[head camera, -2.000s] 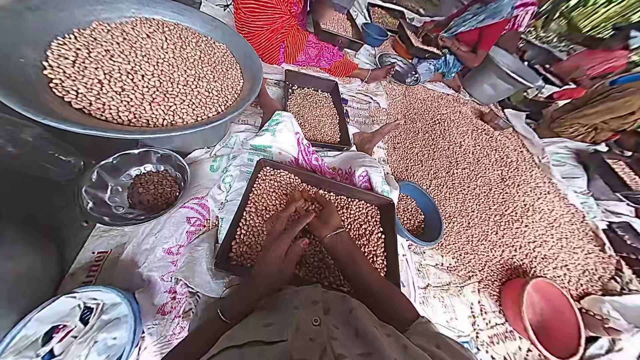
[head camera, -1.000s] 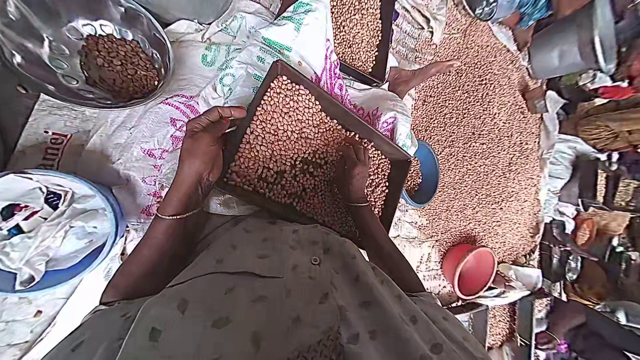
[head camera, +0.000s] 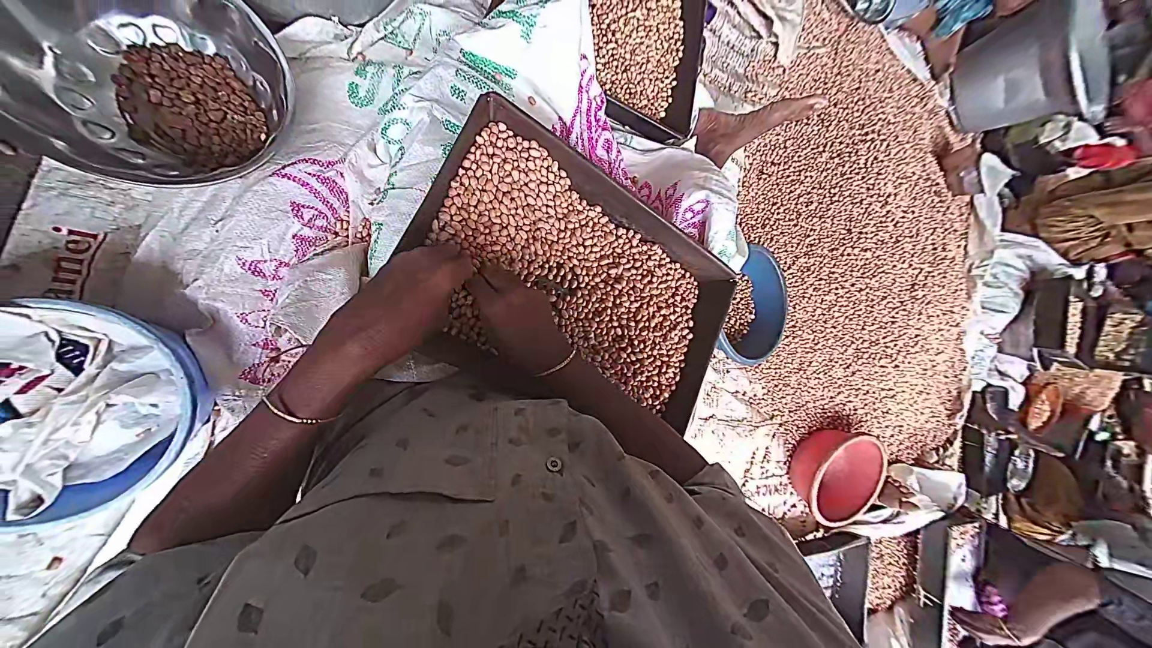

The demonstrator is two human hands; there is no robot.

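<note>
A dark rectangular tray (head camera: 650, 200) rests tilted before my lap, with a layer of shelled nuts or beans (head camera: 621, 297) spread in it. My left hand (head camera: 414, 292) is over the tray's left corner, fingers bent down at its edge. Close beside it, my right hand (head camera: 515, 315) is low over the nuts, its fingertips near those of the left. The fingertips of both are partly hidden, and I cannot tell whether anything is between them. Each wrist wears a thin bangle.
Upper left, a metal bowl (head camera: 270, 54) holds darker nuts. A blue tub (head camera: 184, 360) with white sacking is at left. Right of the tray are a blue bowl (head camera: 769, 301), a large nut heap (head camera: 846, 234) and a red bucket (head camera: 837, 477). Another person's bare foot (head camera: 765, 124) lies beyond.
My left hand has moved from the tray's left rim in toward the nuts. My right hand has moved left, and the two are now close together. The view has turned since the oldest frame.
</note>
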